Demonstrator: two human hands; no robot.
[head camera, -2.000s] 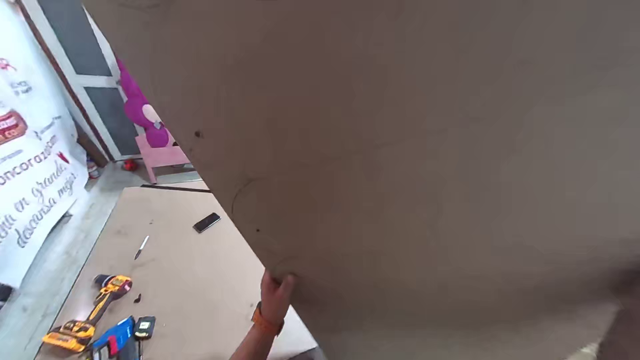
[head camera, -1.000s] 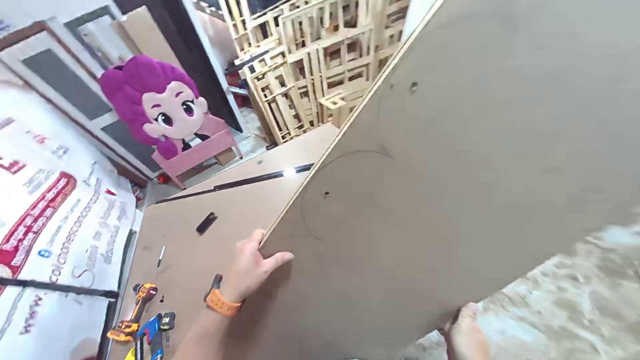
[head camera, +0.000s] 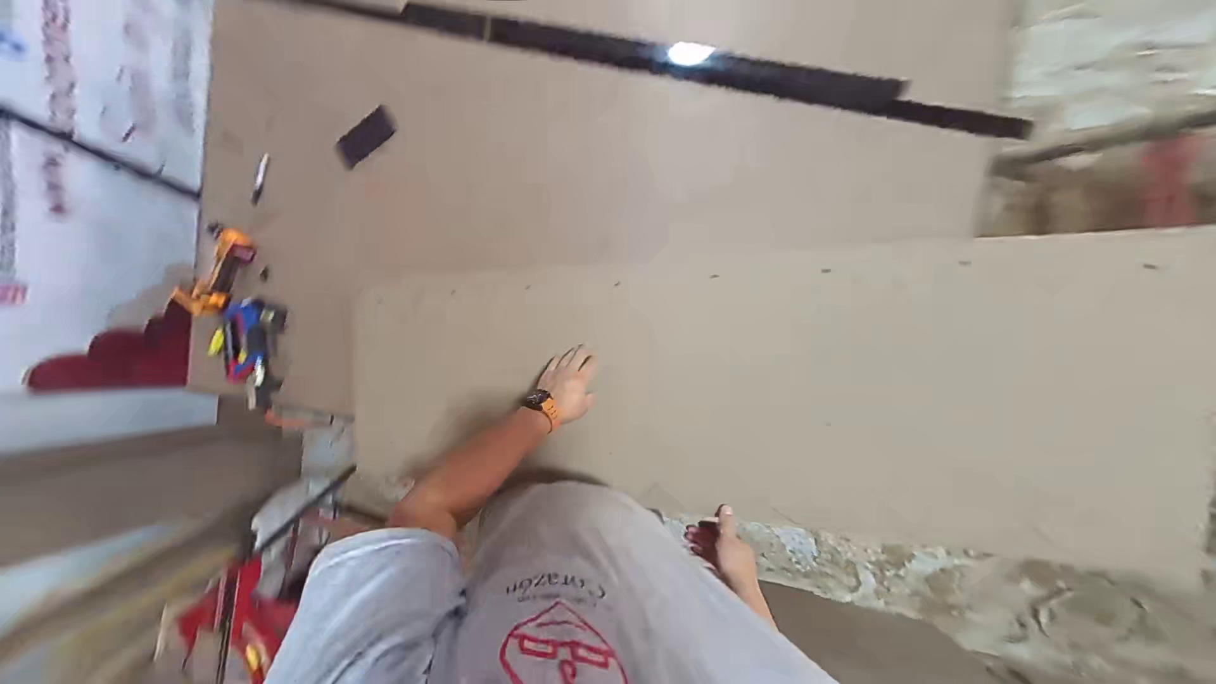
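Observation:
A long, pale board (head camera: 760, 380) lies flat on a larger brown table surface (head camera: 570, 190), with a row of small marks along its far edge. My left hand (head camera: 570, 382), with an orange-banded watch on the wrist, rests palm down on the board's left part, fingers spread and nothing in its grasp. My right hand (head camera: 724, 551) is at the near edge of the board, close to my shirt; its thumb points up and its fingers curl, partly in shadow. Whether it touches the edge is unclear.
A yellow cordless power tool (head camera: 226, 271) and a blue one (head camera: 249, 342) lie at the table's left edge. Near them are a white pen-like item (head camera: 260, 179) and a dark phone (head camera: 367, 137). Long black strips (head camera: 779, 78) cross the far side. A printed banner (head camera: 95, 190) hangs at left.
The board, earlier held up tilted in front of me, now lies flat. My left hand has gone from gripping its edge to resting on its face. The view has swung downward.

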